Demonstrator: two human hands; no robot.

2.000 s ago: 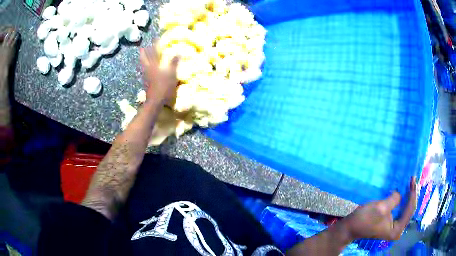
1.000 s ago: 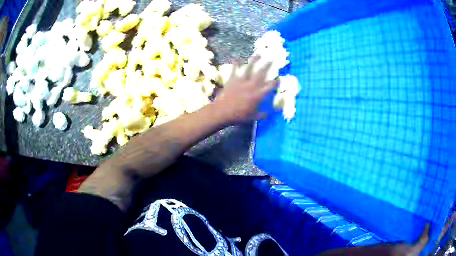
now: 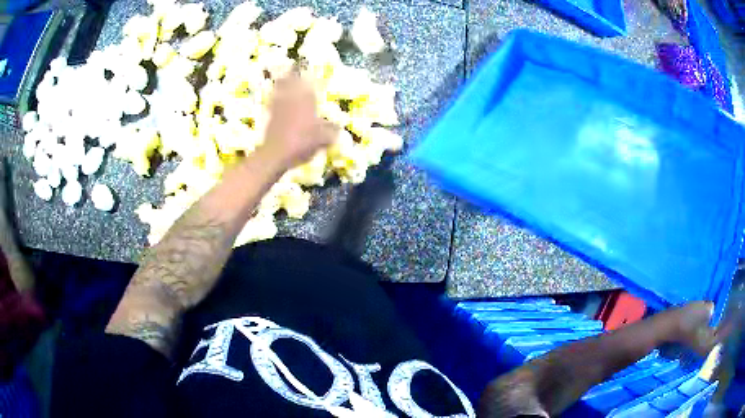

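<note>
A wide heap of pale yellow knobbly pieces (image 3: 233,106) lies on the speckled grey bench. My left hand (image 3: 296,122) is over the right part of the heap; its fingers are blurred and overexposed, so its grip is unclear. My right hand (image 3: 694,328) holds a blue plastic tray (image 3: 564,155) by its near right corner. The tray is tilted, right of the heap and apart from it, and no pieces show inside.
Smooth white lumps (image 3: 78,114) are heaped left of the yellow pieces, touching them. Stacked blue trays (image 3: 535,322) stand below the bench edge, near a red item (image 3: 625,310). Purple pieces (image 3: 686,65) lie at top right. Part of another person shows at the left edge.
The tray has moved right, away from the heap, and changed its tilt. My left hand has moved left from the tray's edge onto the heap. The pieces at the tray's edge are no longer there.
</note>
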